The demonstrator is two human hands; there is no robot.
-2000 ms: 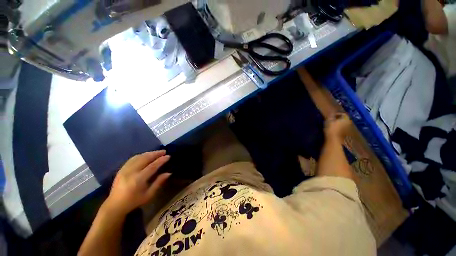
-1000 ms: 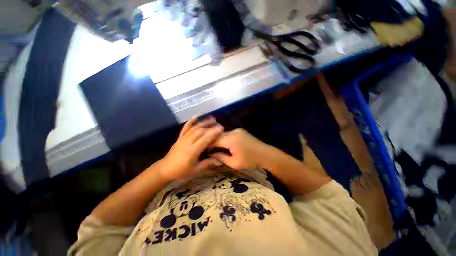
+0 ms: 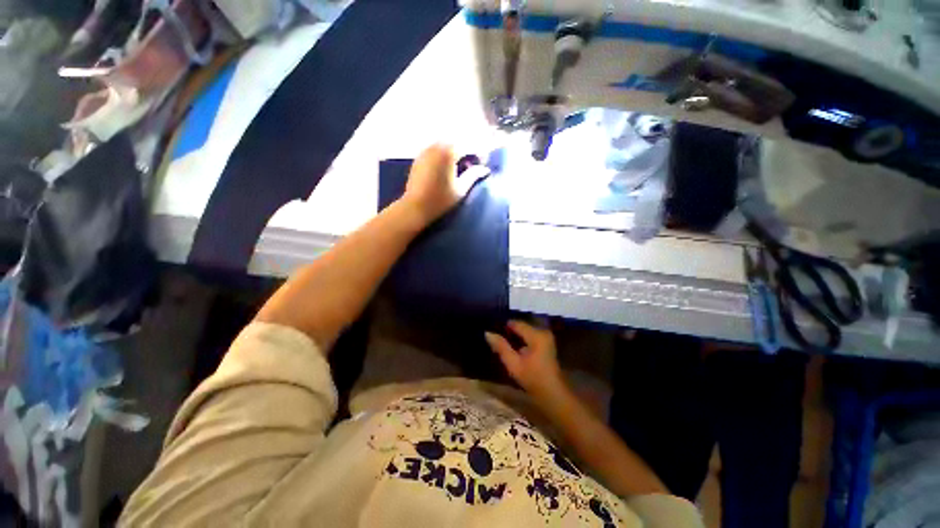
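A dark fabric panel (image 3: 448, 263) lies on the white table below the needle area and hangs over the front edge. My left hand (image 3: 435, 186) rests on the panel's upper part, close to the lit needle; a small white piece shows at its fingertips. My right hand (image 3: 526, 354) is at the panel's lower right corner by the table edge, fingers bent; whether it grips the cloth is unclear. The sewing machine's presser foot area (image 3: 538, 134) is above right of my left hand, under bright glare.
A long dark cut piece (image 3: 299, 113) lies left of the panel. Black-handled scissors (image 3: 819, 294), a blue tool (image 3: 763, 309) and a black flat rectangle (image 3: 701, 177) lie right. Dark cloth (image 3: 88, 232) and pale scraps (image 3: 62, 361) hang at far left. A blue crate (image 3: 850, 454) is lower right.
The view has swung left. My hands, together near my lap a second ago, have parted: the left has moved up onto the panel, the right to its lower corner.
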